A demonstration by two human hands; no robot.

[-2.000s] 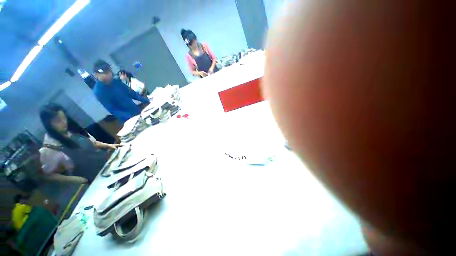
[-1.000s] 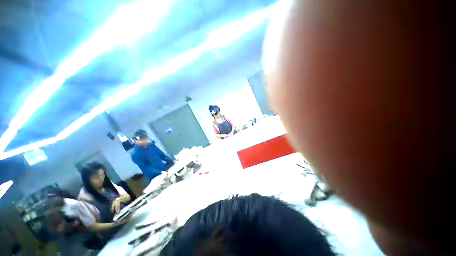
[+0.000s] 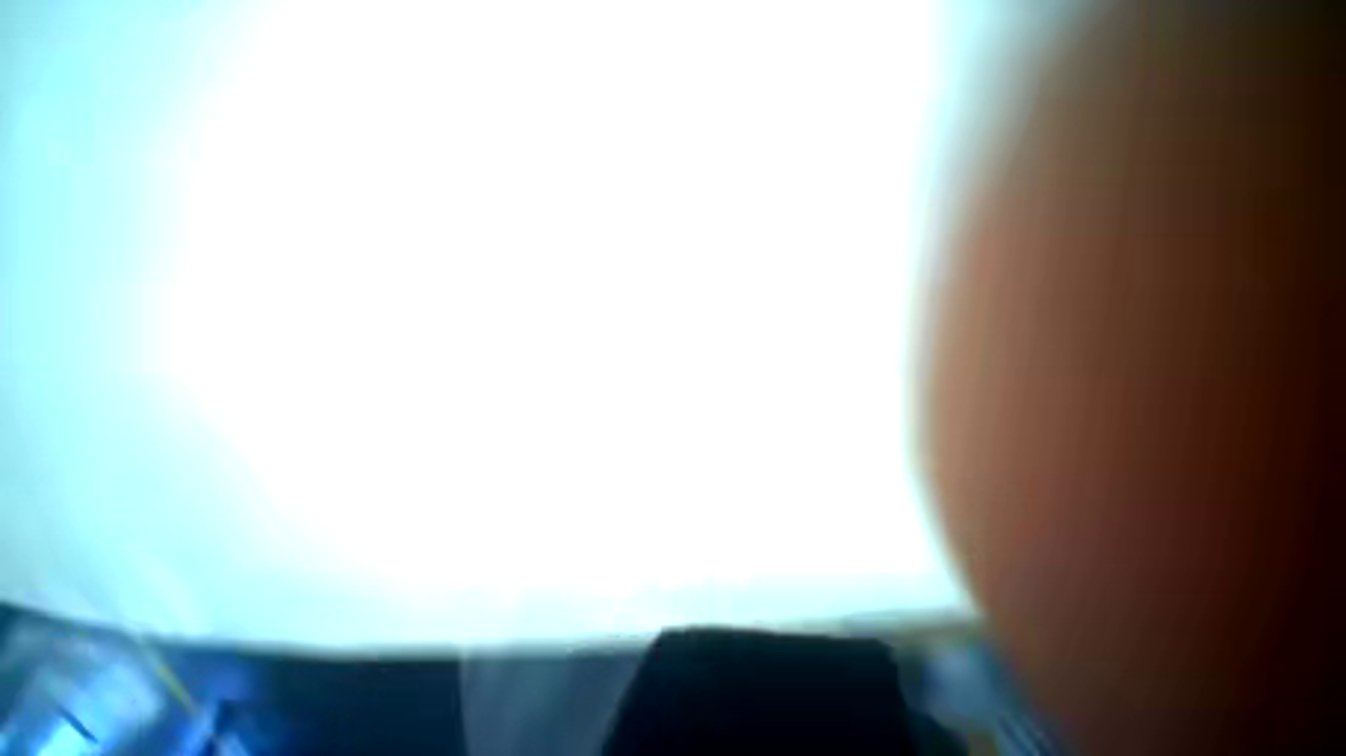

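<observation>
A large, blurred, skin-coloured shape fills the right side, very close to the lens. It looks like part of a hand, seemingly my right hand [image 3: 1151, 399], cut off by the edge. Its fingers and anything it may hold cannot be made out. My left hand is not in view. A bright, overexposed white surface [image 3: 561, 325], probably the table sheeting, fills most of the rest. No bag can be made out.
The white surface ends in a nearly straight edge low in the view. Below it is a black shape [image 3: 768, 694], too unclear to name. Blurred bluish things show at the bottom left [image 3: 89, 694] and small blurred things at the bottom right.
The view has swung from the room to a close white surface. The people, bags, red board and lights have left the picture. The blurred hand shape remains at the right.
</observation>
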